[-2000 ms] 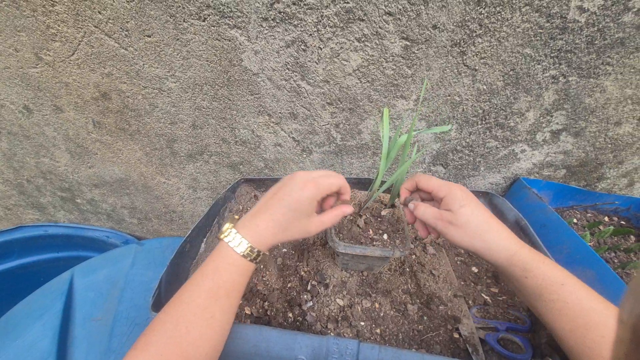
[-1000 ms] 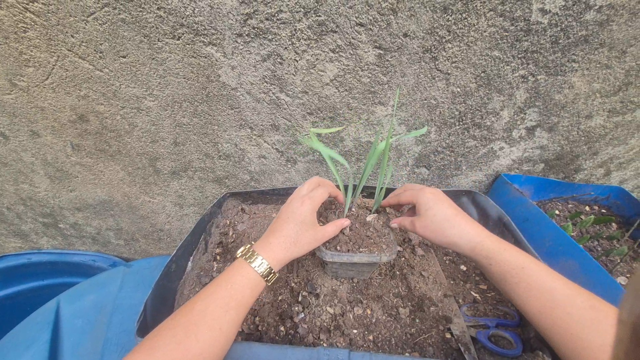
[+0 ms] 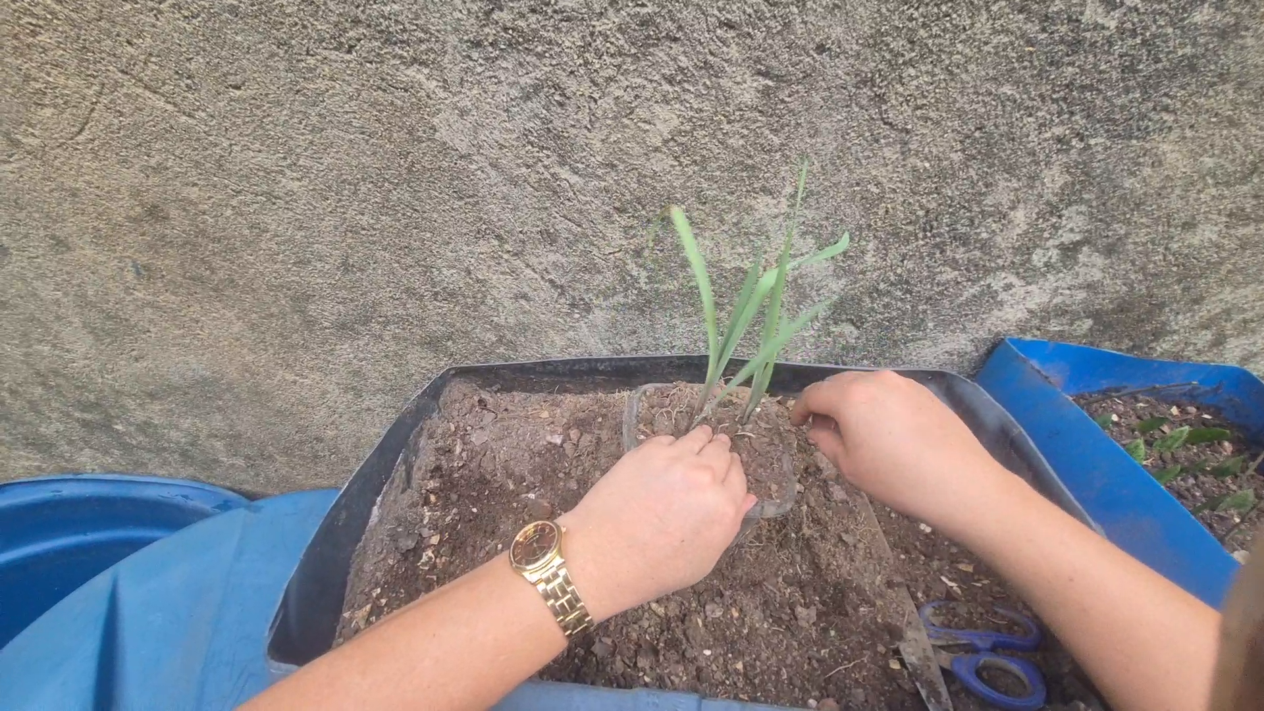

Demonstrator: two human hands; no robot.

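Note:
Several slender green seedlings (image 3: 755,316) stand in soil inside a small clear plastic tub (image 3: 778,491), which rests on dark soil (image 3: 474,474) in a large black-walled planter. My left hand (image 3: 667,513), with a gold watch on the wrist, lies over the front of the tub, its fingertips on the soil at the base of the stems; its palm side is hidden. Just right of the tub is my right hand (image 3: 879,434), fingers curled with thumb and fingertips near each other beside the rim. Whether anything small is between them cannot be seen.
Blue-handled scissors (image 3: 987,652) lie on the soil at the lower right. A blue planter (image 3: 1116,464) with small green plants stands at the right. Blue plastic containers (image 3: 158,602) are at the left. A rough concrete wall (image 3: 395,197) rises behind.
My left hand has moved from the left side of the stems to the front of the tub. My right hand has drawn away from the stems to the right.

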